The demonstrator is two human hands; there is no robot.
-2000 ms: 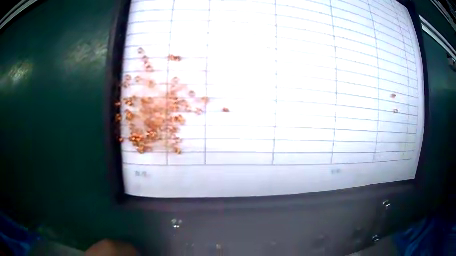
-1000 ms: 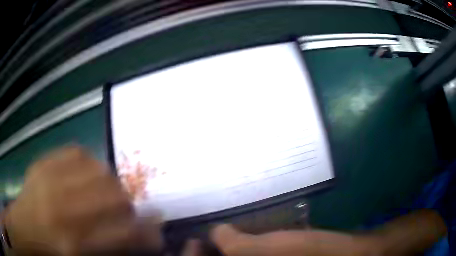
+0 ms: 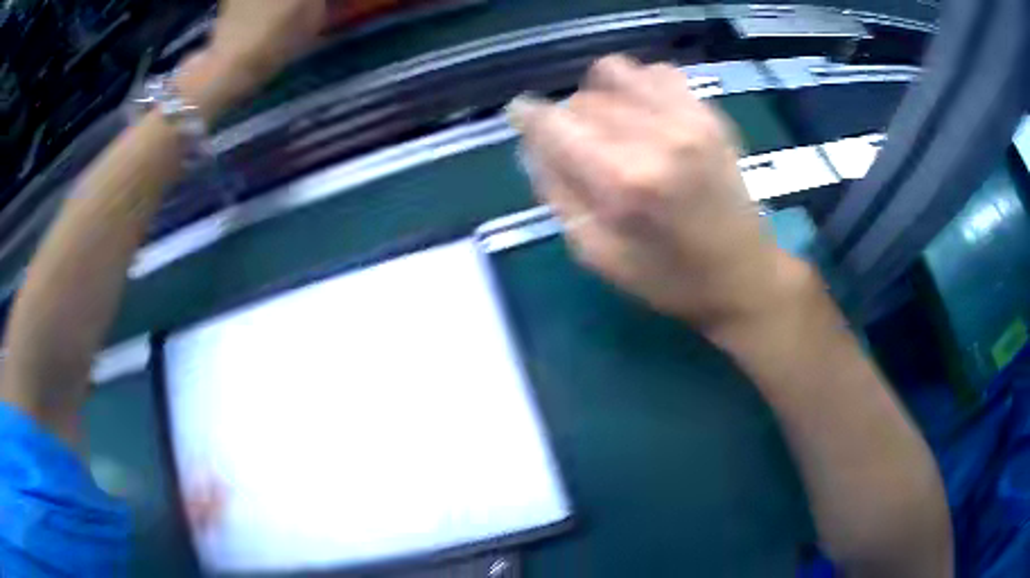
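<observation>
The tray (image 3: 531, 384) with its black rim and washed-out white sheet lies at lower left. Blurred copper-coloured small parts (image 3: 206, 505) sit at its left side. A sliver of the grey housing (image 3: 497, 567) shows below the tray's near edge, cut off by the frame. My left hand (image 3: 265, 36) is beyond the tray at the top left, cut off by the top edge, its fingers hidden. My right hand (image 3: 638, 169) is raised beyond the tray's right corner, blurred, with curled fingers; whether it holds anything cannot be told.
Silver rails (image 3: 339, 186) run across behind the tray. The green work surface (image 3: 666, 452) lies right of the tray. A grey post (image 3: 932, 136) rises at right, beside another green surface (image 3: 977, 265). A blurred orange-red thing (image 3: 367, 9) is at the top.
Both hands have moved up and away from the tray's near edge, the left to the top left, the right to upper centre. The view has shifted, so the tray sits lower and further left.
</observation>
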